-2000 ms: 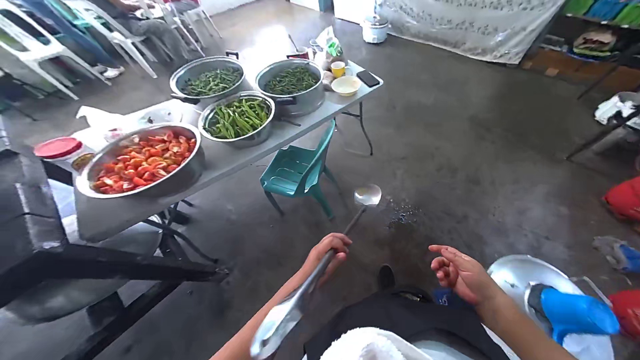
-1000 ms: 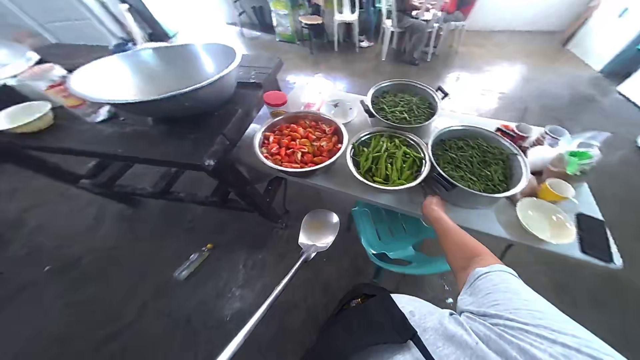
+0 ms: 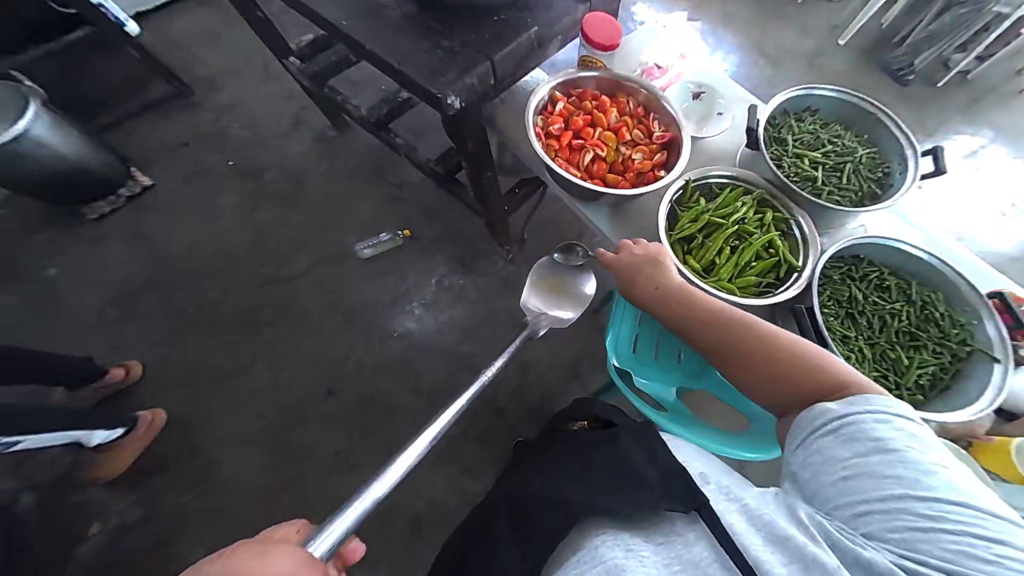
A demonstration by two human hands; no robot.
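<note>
My left hand [image 3: 280, 550], at the bottom edge, is closed around the handle end of a long metal ladle-like turner [image 3: 448, 420]. Its broad blade [image 3: 558, 292] points away over the floor and holds a little liquid. My right hand [image 3: 642, 272] grips the handle of a small metal spoon [image 3: 571, 254], whose bowl lies over the far edge of the blade. Right of that hand stands a metal bowl of green chili peppers [image 3: 736, 232]. Behind it is a metal basin of cut tomatoes [image 3: 606, 138].
Two pots of cut green beans [image 3: 828, 156] [image 3: 896, 328] stand on the table. A teal plastic chair [image 3: 680, 384] is beneath my right arm. A dark bench [image 3: 488, 160], a plastic bottle [image 3: 382, 243], a large pot [image 3: 56, 148] and a person's feet [image 3: 132, 436] are around the floor.
My right hand, earlier by the pots at the table, is now at the turner's blade with a small spoon in it. The view has swung strongly.
</note>
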